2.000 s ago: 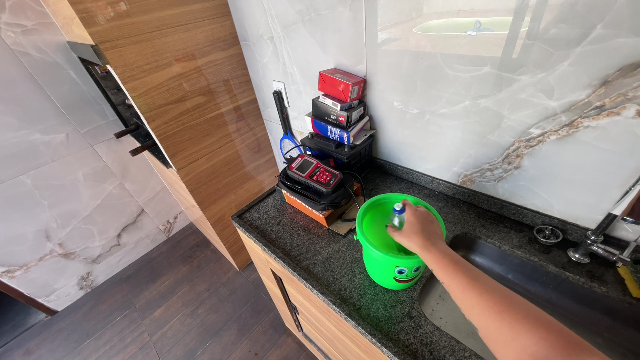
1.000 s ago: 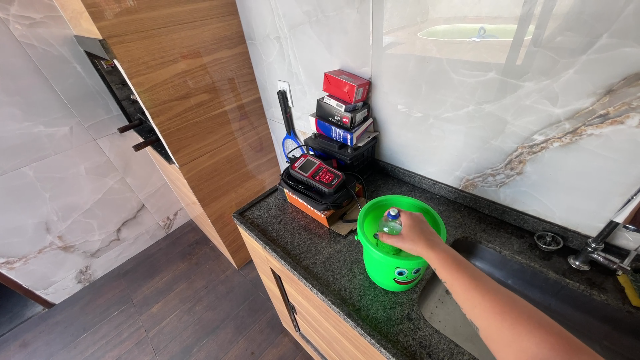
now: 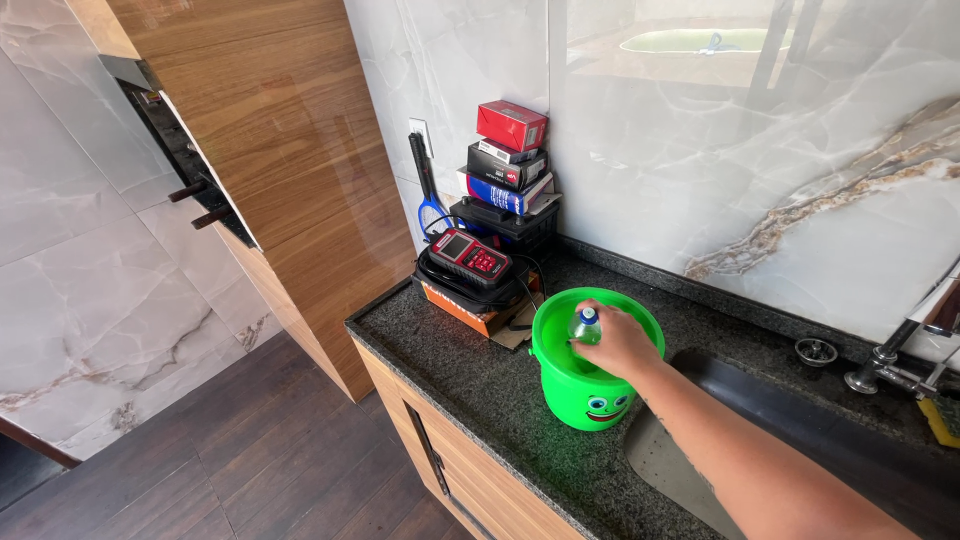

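Observation:
My right hand [image 3: 616, 341] reaches in from the right and grips a clear plastic bottle [image 3: 584, 328] with a blue cap, just below its neck. Bottle and fingers are inside the mouth of a bright green plastic bucket [image 3: 559, 375], whose outside bears a smiling face with blue eyes. The bottle's lower part is hidden in the bucket. Whether the bucket holds liquid, I cannot tell. It stands on the dark granite countertop [image 3: 480, 397], left of the sink. My left hand is out of view.
Behind the bucket, a red and black diagnostic scanner [image 3: 469, 255] lies on an orange box [image 3: 457, 307]. Several boxes are stacked on a black car battery [image 3: 517, 225]. A blue electric racket [image 3: 431, 210] leans on the wall. At right are a steel sink [image 3: 675, 465], a strainer [image 3: 816, 351] and a faucet [image 3: 870, 371].
The bottle, tilted two seconds ago, now looks more upright, and my right hand has shifted slightly to the left within the bucket's mouth. The bucket has stayed in place.

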